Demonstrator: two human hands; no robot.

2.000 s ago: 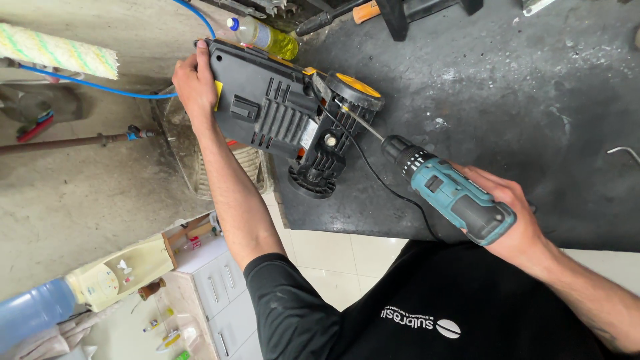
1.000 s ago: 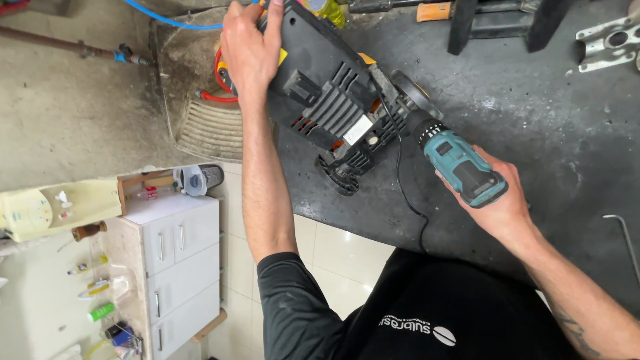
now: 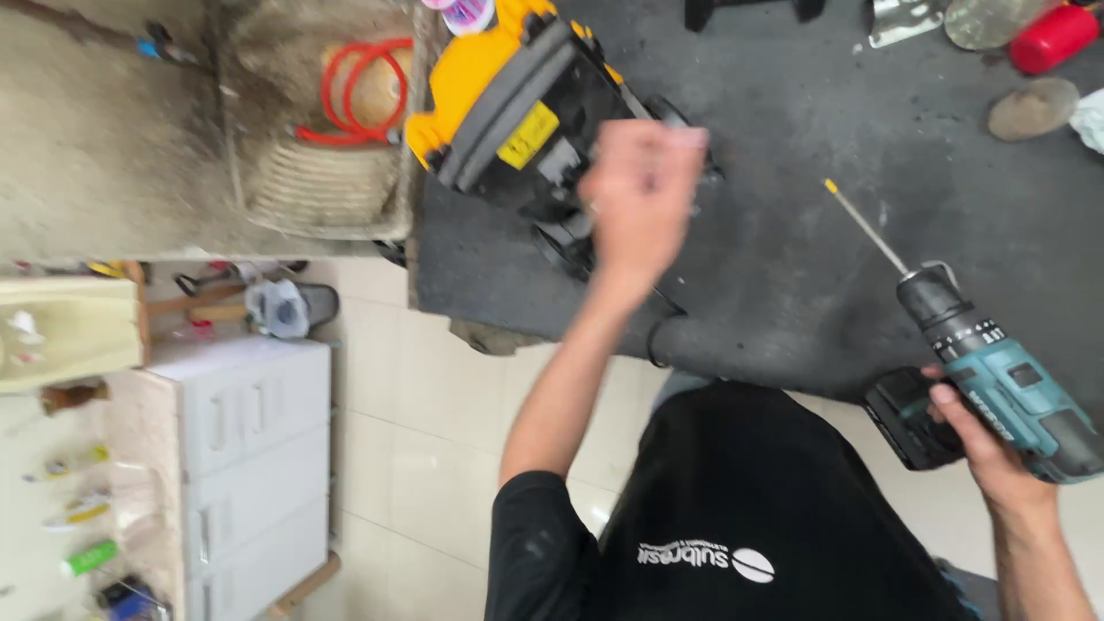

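Note:
My right hand (image 3: 992, 440) holds a teal and black cordless drill (image 3: 1000, 371) by its grip, near the table's front edge. A long bit (image 3: 867, 226) with a yellow tip points from its chuck toward the back left, touching nothing. My left hand (image 3: 642, 194) is blurred, with fingers curled, over the near side of a black and yellow wheeled machine (image 3: 509, 112). Whether it touches the machine or holds anything cannot be told. The machine stands at the table's left end, one wheel (image 3: 565, 246) partly behind my wrist. A black cable (image 3: 660, 336) hangs over the front edge.
A concrete sink (image 3: 323, 194) with a coiled red hose (image 3: 366, 90) adjoins the dark table (image 3: 776, 328) at left. At the back right lie a metal bracket (image 3: 906, 19), a glass jar (image 3: 987, 19), a red container (image 3: 1052, 39) and a rounded brown object (image 3: 1032, 109). A white cabinet (image 3: 250, 431) stands lower left.
The drill has moved away from the machine to the right. The machine has been turned from showing its ribbed underside to showing its yellow part. My left hand has left its far end.

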